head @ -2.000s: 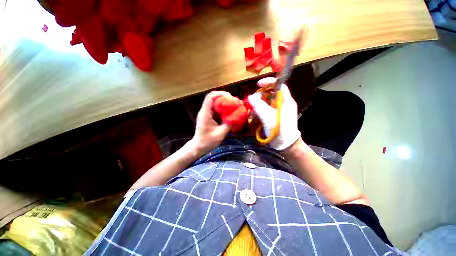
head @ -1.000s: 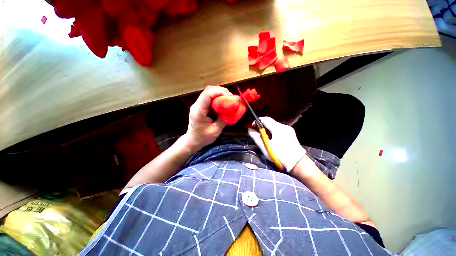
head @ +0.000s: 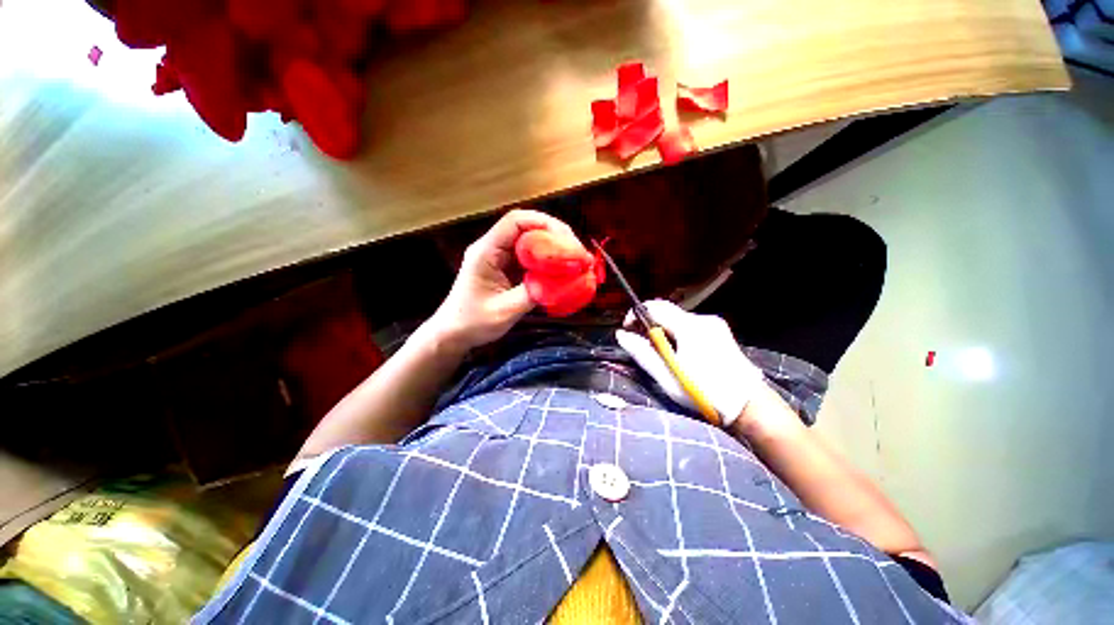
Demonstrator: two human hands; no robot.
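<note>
My bare left hand point(head: 495, 281) holds a rounded, two-lobed red fabric piece point(head: 560, 271) over the lap, just in front of the table edge. My right hand point(head: 699, 360), in a thin white glove, holds scissors point(head: 637, 305) by the yellow-orange handle. The dark blades point up and left, with their tips at the right side of the red piece. The blades look nearly closed. A small red bit shows at the tips; whether it is still attached cannot be told.
Flat red scraps point(head: 629, 112) lie near the edge of the wood-grain table point(head: 489, 134). A large pile of red pieces point(head: 281, 49) is at the far left. A dark container point(head: 684, 220) is under the table edge. A yellow plastic bag point(head: 122, 549) lies lower left.
The scissors have turned from pointing up and right to lying with their tips at the red piece. The short strip that stuck out at its right a second ago no longer shows there.
</note>
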